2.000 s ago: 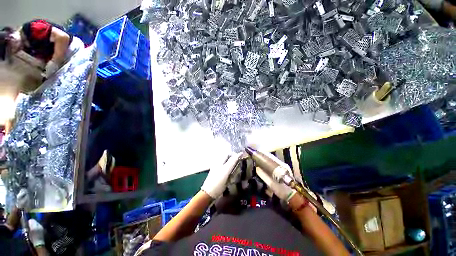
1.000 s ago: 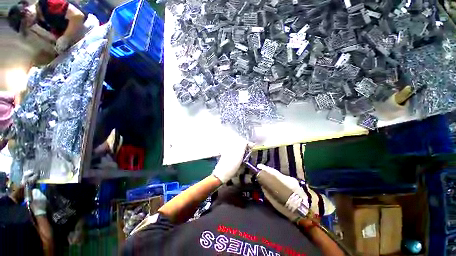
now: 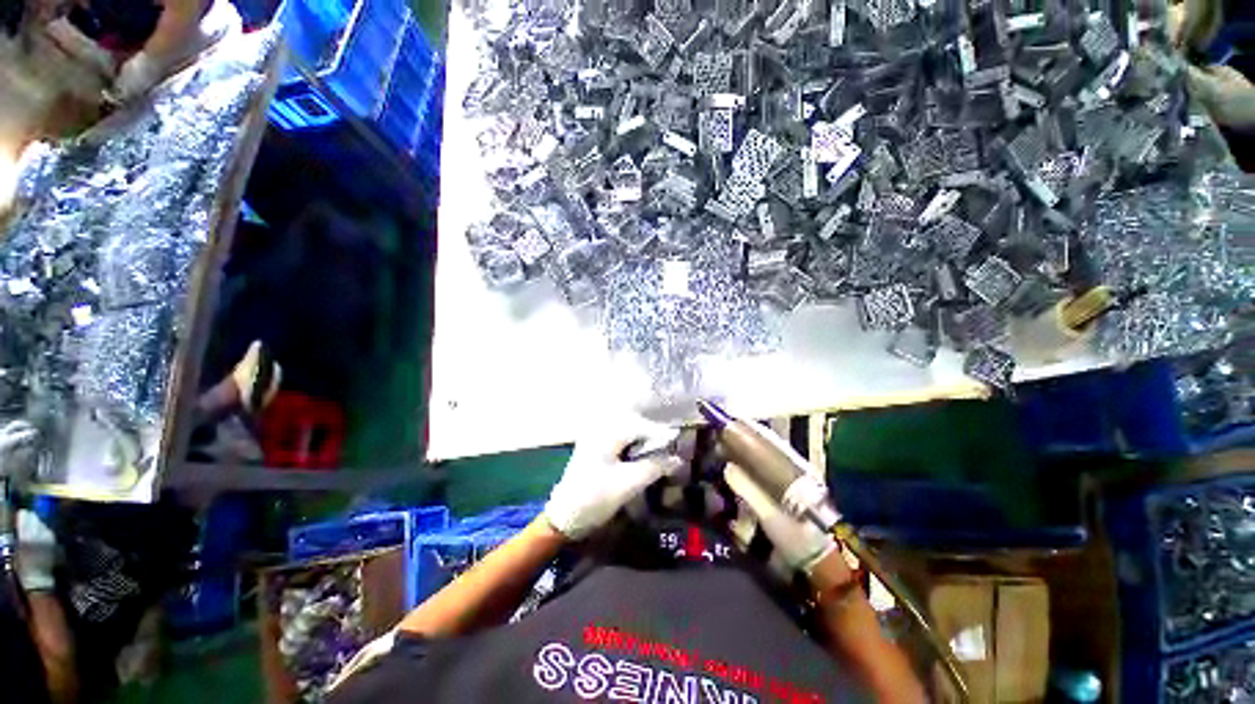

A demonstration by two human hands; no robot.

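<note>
My right hand (image 3: 779, 525), in a pale glove, is closed around a thick silver-tan air tool (image 3: 771, 464). The tool's dark tip points up and left at the table's near edge. My left hand (image 3: 606, 479), in a white glove, is just left of the tip with its fingers curled toward it; whether it holds a small part cannot be made out. A pile of tiny silver screws or pins (image 3: 674, 310) lies on the white table (image 3: 516, 371) beyond my hands. A large heap of dark grey metal blocks (image 3: 826, 151) lies behind it.
A yellow-brown cylinder (image 3: 1085, 308) lies right of the heap, beside glittering small parts (image 3: 1184, 255). Another person's gloved hand (image 3: 1225, 96) is at the far right edge. Blue crates (image 3: 365, 69) stand left of the table. A thin hose (image 3: 902, 598) trails past my right forearm.
My left hand has come away from the table edge and its fingers have changed shape. The tool tip has risen from low beside my left hand to the table edge. The view has shifted slightly.
</note>
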